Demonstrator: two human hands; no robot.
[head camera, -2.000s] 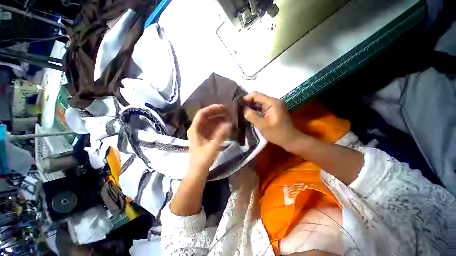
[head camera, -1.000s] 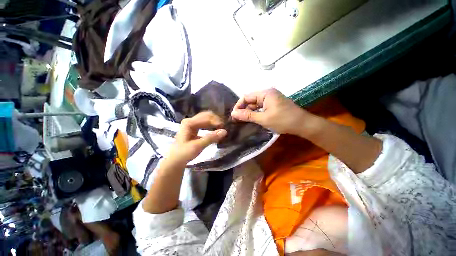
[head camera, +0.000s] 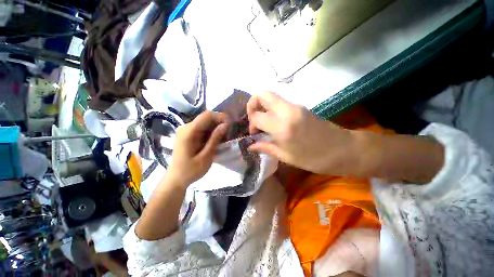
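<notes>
A garment piece of dark brown cloth (head camera: 232, 103) and white cloth with a dark grey speckled band (head camera: 250, 176) lies at the table's near edge and hangs over it. My left hand (head camera: 197, 143) pinches its edge between thumb and fingers. My right hand (head camera: 290, 132) pinches the same edge a little to the right, fingers bent. A short stretch of the edge runs between my fingertips. The exact grip under my right fingers is partly hidden.
The sewing machine's presser area (head camera: 284, 8) and tan bed (head camera: 336, 27) are at the top. The white table (head camera: 227, 48) has a green edge (head camera: 401, 65). Brown cloth (head camera: 116, 48) is heaped at upper left. An orange apron (head camera: 330, 200) covers my lap.
My left hand, loose and apart from the edge before, now pinches it. My right hand has turned and its fingers have closed lower on the cloth. The white and speckled edge is lifted between them.
</notes>
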